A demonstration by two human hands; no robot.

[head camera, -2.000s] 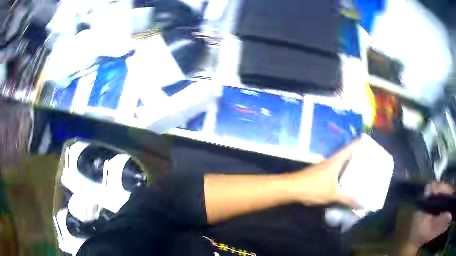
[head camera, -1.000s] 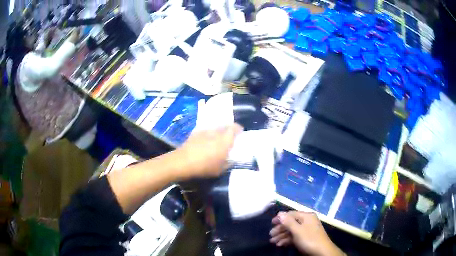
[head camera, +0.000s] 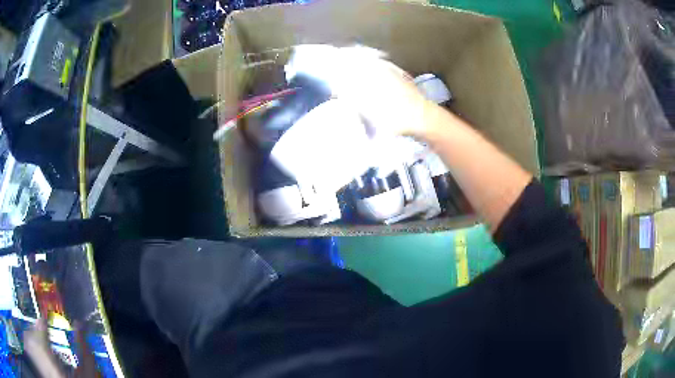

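Observation:
An open brown carton (head camera: 381,230) stands in the upper middle and holds several white camera units (head camera: 383,204) with dark parts. My right hand (head camera: 396,96) reaches into it from the right, overexposed and blurred. It appears to grip a white camera unit (head camera: 318,144), smeared by motion; the fingers cannot be made out. Red, yellow and white wires (head camera: 255,107) show at the carton's left side. My left hand (head camera: 48,354) is blurred at the lower left, over the bench and cut off by the bottom edge.
The bench's yellow edge (head camera: 90,148) runs down the left, with an orange-red printed label (head camera: 48,295) near it. A grey metal frame (head camera: 122,140) is beside it. Dark round parts (head camera: 203,26) lie behind the carton. A grey plastic bag (head camera: 607,88) and stacked cartons (head camera: 607,229) are at the right.
The view has turned from the bench to the carton on the right. My right hand, earlier loosely closed at the bench's front edge, is now inside the carton.

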